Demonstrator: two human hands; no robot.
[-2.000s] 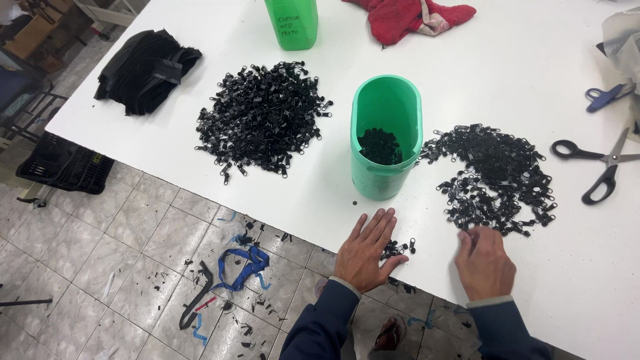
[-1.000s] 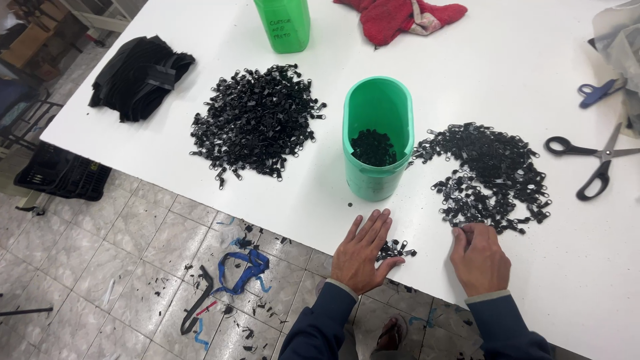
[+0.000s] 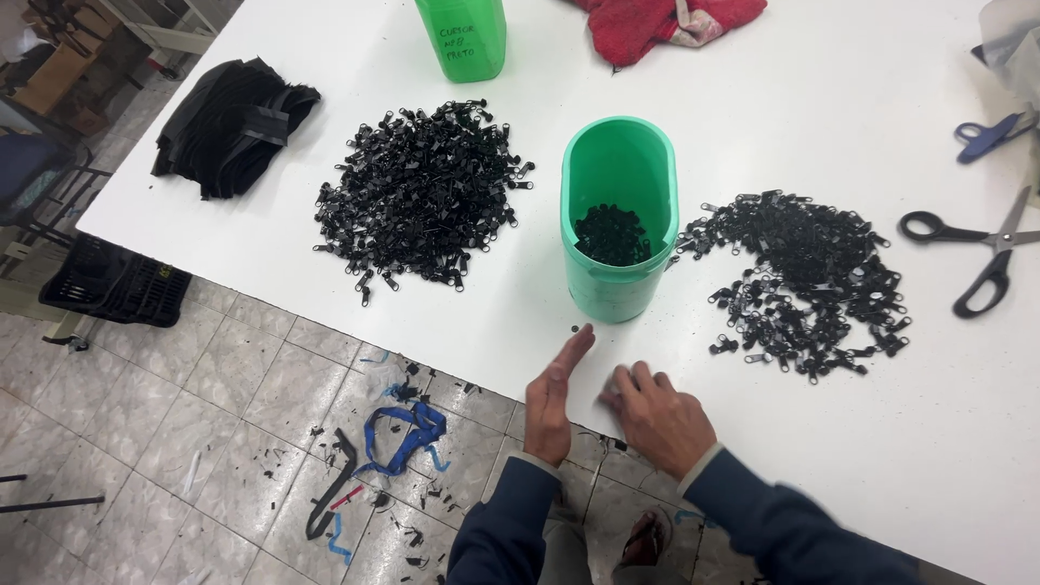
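Note:
Near the table's front edge my left hand (image 3: 555, 398) stands on its side, fingers held straight, its palm turned toward the other hand. My right hand (image 3: 660, 418) is close by on the right, fingers curled and slightly blurred; whether it holds anything is hidden. Just beyond them stands an open green plastic container (image 3: 609, 292) with black zipper sliders (image 3: 611, 236) in its bottom. A loose pile of black zipper sliders (image 3: 821, 260) lies right of the container, and a larger slider pile (image 3: 422, 191) lies left of it.
Black-handled scissors (image 3: 993, 244) and blue-handled snips (image 3: 987, 138) lie at the right. A second green container (image 3: 463, 41) with handwriting and a red cloth (image 3: 630, 28) are at the back. Stacked black fabric strips (image 3: 231, 126) lie left. Black crates (image 3: 118, 280) and scraps are on the floor.
My right hand has moved left from beside the right pile to near my left hand. My left hand has turned from palm-down onto its side. The small slider group beside it is no longer visible.

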